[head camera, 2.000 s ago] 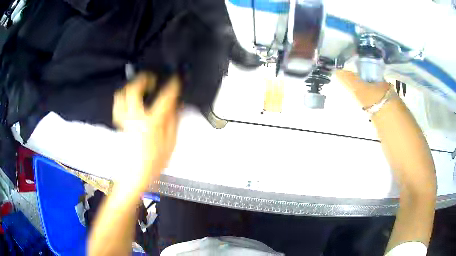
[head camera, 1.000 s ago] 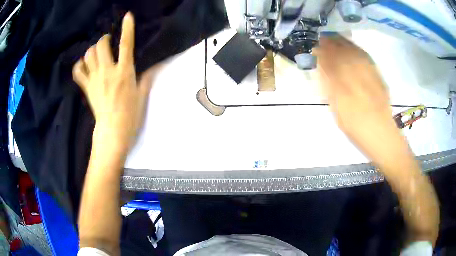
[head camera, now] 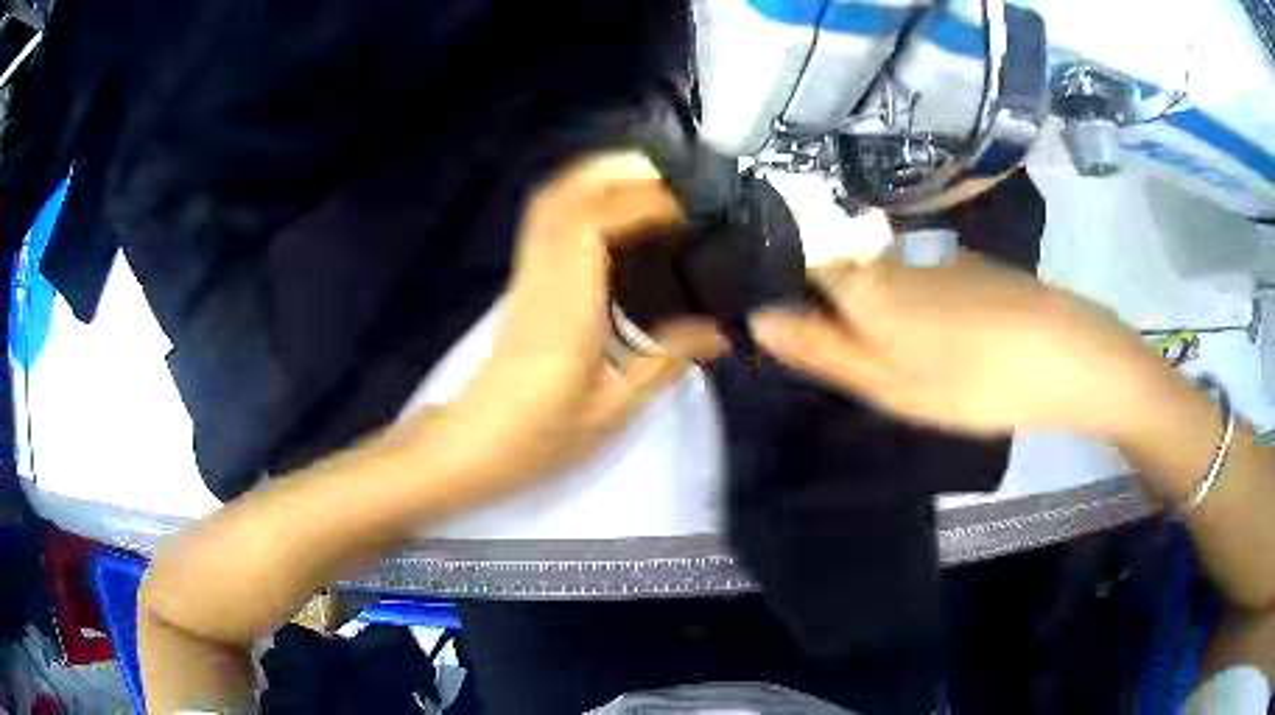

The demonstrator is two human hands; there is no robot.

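A black garment piece (head camera: 839,489) hangs from between my hands over the table's front edge. My left hand (head camera: 594,307) holds its gathered upper part, with fingers bent around it, slightly blurred. My right hand (head camera: 965,335) pinches the cloth from the right, its fingertips close to my left thumb. More black cloth (head camera: 336,252) is heaped on the left and seems to run into the held part. The sewing machine head (head camera: 867,70) stands just behind my hands. Dark cloth also shows under the head at the right. The needle tip is hidden.
The white table (head camera: 615,496) has a measuring tape (head camera: 559,570) along its front edge. Thread snips (head camera: 1175,347) lie partly hidden behind my right forearm. A blue bin (head camera: 119,615) with black and white scraps is below the table at the left.
My left hand has moved right and my right hand slightly down; they now meet on black cloth before the machine. Cloth now hangs over the front edge. The small black square is no longer visible.
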